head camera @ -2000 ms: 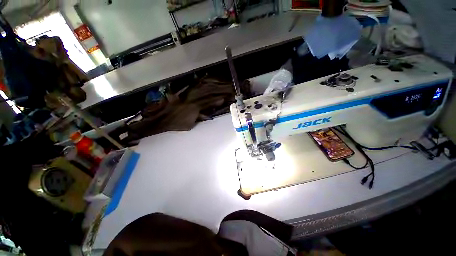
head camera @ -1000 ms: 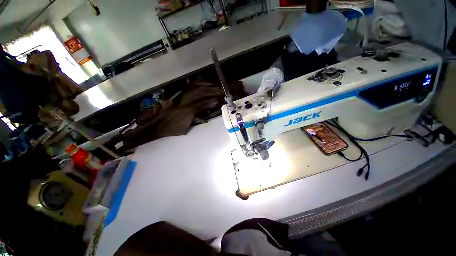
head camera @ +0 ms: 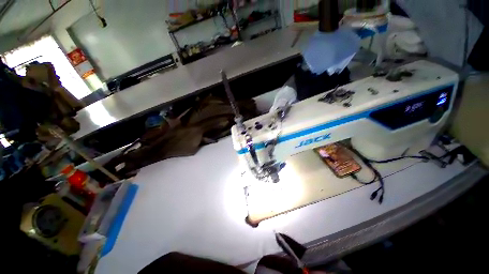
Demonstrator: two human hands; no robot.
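Dark brown fabric (head camera: pixel 187 264) lies bunched over the front edge of the white tabletop, cut off by the bottom of the picture. A smaller dark flap of cloth (head camera: pixel 272 263) stands up to its right. A thin pale pointed thing (head camera: pixel 287 247), perhaps scissors, lies against the flap, with a bit of orange-red at its lower end. The lockstitch machine (head camera: pixel 343 120) stands behind, its needle area (head camera: pixel 272 176) glaring under the lamp. No cloth shows at the needle. Neither of my hands can be made out.
A lit smartphone (head camera: pixel 339 160) with black cables lies under the machine arm. A plastic tray (head camera: pixel 104 214) with a blue edge and an orange-red bottle (head camera: pixel 76 178) are at left. A brown fabric pile (head camera: pixel 187 131) lies behind the machine. A long pale table (head camera: pixel 177 83) stands farther back.
The view has shifted, so the machine sits farther left. The brown cloth sits lower, its pale lining has gone from view, and the thin pointed thing now shows beside the dark flap.
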